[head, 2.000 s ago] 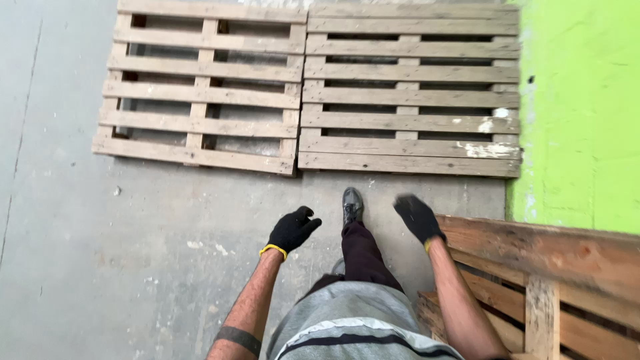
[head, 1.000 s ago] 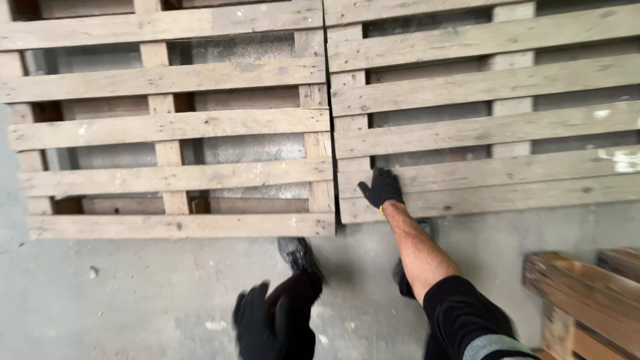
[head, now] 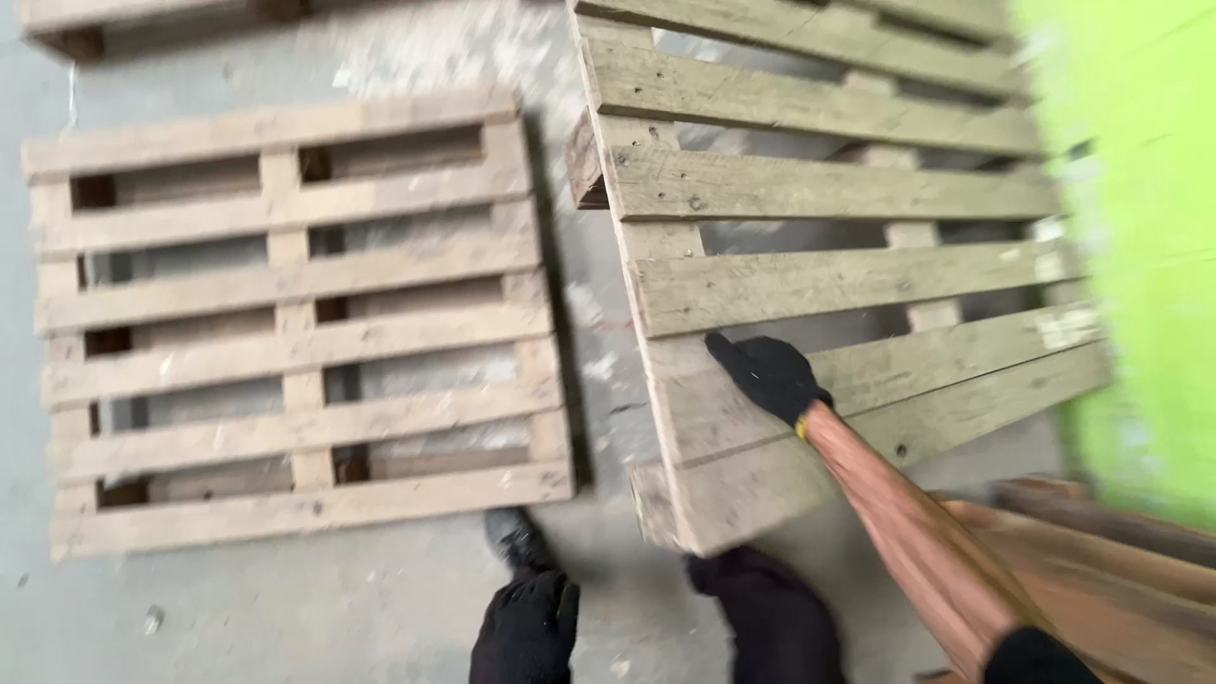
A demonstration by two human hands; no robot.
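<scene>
A weathered wooden pallet (head: 836, 285) is tilted up off the floor at the right, nearer its left side. My right hand (head: 769, 375), in a black knit glove with a yellow cuff edge, grips one of its deck boards near the lower left; the fingertips are partly hidden. My left hand (head: 527, 617), gloved in black, rests over my left thigh or knee at the bottom middle, and nothing shows in it. A second wooden pallet (head: 304, 351) lies flat on the floor to the left, apart from the raised one.
A corner of another pallet (head: 161, 19) shows at the top left. Reddish-brown wooden boards (head: 1092, 579) stand at the lower right. A bright green surface (head: 1140, 285) runs along the right edge. My shoe (head: 516, 537) is by the left pallet's lower corner.
The right pallet, flat beside the left one before, is now raised and tilted, with a gap between them. My right hand has gone from lying on its near boards to gripping it.
</scene>
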